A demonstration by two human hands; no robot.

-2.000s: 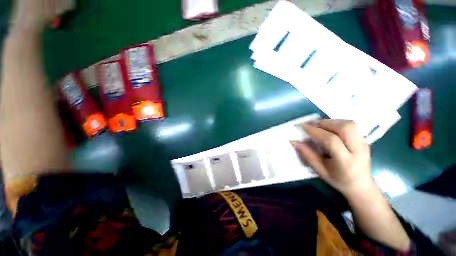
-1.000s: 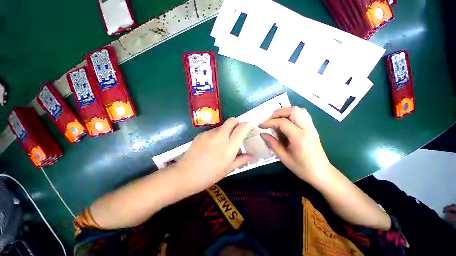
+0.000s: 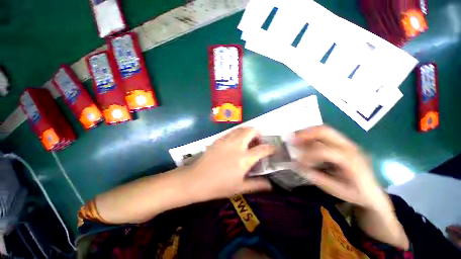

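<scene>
My left hand (image 3: 230, 159) and my right hand (image 3: 336, 164) are close together over the loaded sticker sheet (image 3: 298, 114). Both hold a blurred greyish adhesive piece (image 3: 277, 154) between their fingertips, near my body. My right hand is motion-blurred. The sheet is a long white strip, mostly covered by my hands; a small dark mark shows at its left end. A single red unit (image 3: 226, 83) with an orange end lies on the green bench just beyond the sheet, touched by neither hand.
Several red units (image 3: 132, 71) lie at left along the pale metal rail (image 3: 177, 20). A pale-faced unit (image 3: 107, 17) lies at the rail. White waste sheets (image 3: 323, 50) with windows are heaped beyond the sheet. A red stack (image 3: 392, 20) and another red unit (image 3: 427, 96) are at right.
Since the oldest frame, my left hand has come from upper left to the sheet, and a red unit now lies at centre. Since the middle frame, the grey piece has come up between both hands.
</scene>
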